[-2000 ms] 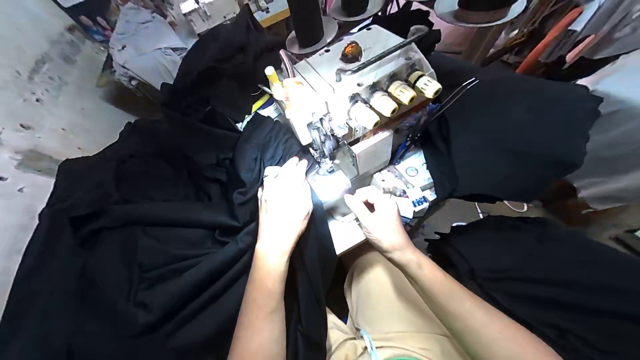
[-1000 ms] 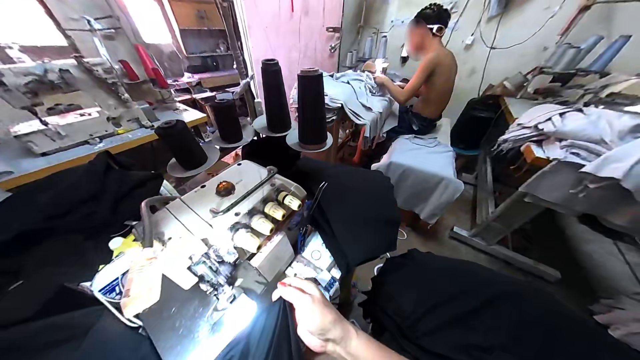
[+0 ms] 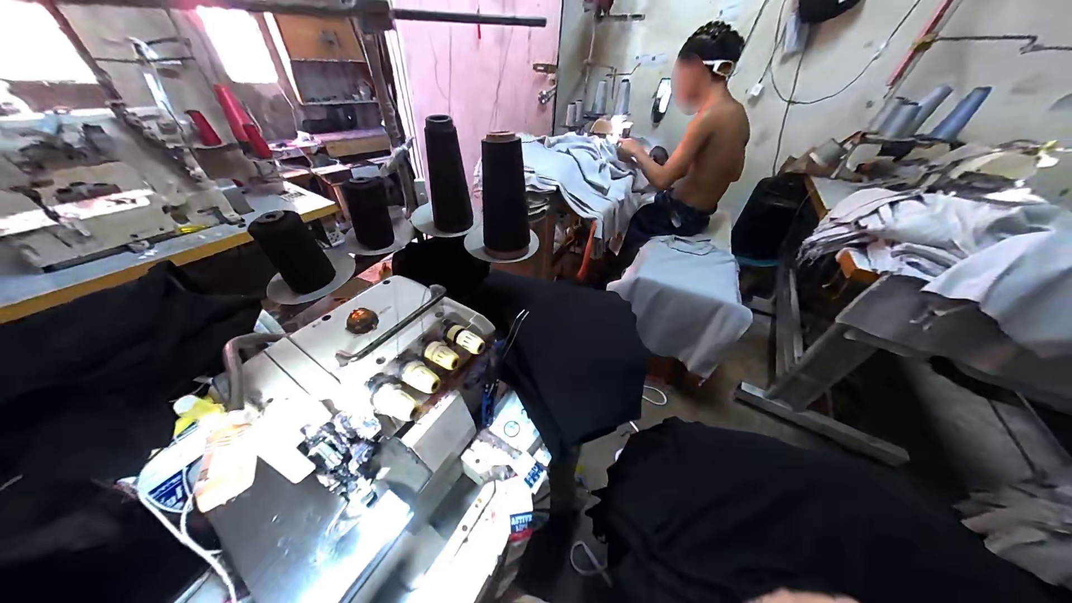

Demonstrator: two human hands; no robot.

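Note:
An overlock sewing machine (image 3: pixel 289 368) stands at the lower left, its lamp lighting the metal plate (image 3: pixel 293 536) below the needle area. Yellow-white tension dials (image 3: pixel 419 377) line its front. Black cones of thread (image 3: pixel 505 193) rise behind it. Of my right hand (image 3: pixel 800 596), only a sliver of skin seems to show at the bottom edge, against a heap of black fabric (image 3: pixel 754 502); its fingers and anything in them are hidden. My left hand is out of view. More black fabric (image 3: pixel 578 352) hangs beyond the machine, and another black heap (image 3: pixel 84 377) lies left.
A co-worker (image 3: pixel 708 142) sits at a far sewing table with grey fabric (image 3: pixel 578 163). Grey cloth covers a bench (image 3: pixel 687 289). At right, a table with metal legs (image 3: pixel 879 318) bears piled grey pieces (image 3: pixel 921 226). Another machine table (image 3: pixel 167 251) stands at left.
The view has swung up toward the room. Both hands were at the machine at first; my left hand then left view, and my right hand has gone from beside the machine's plate.

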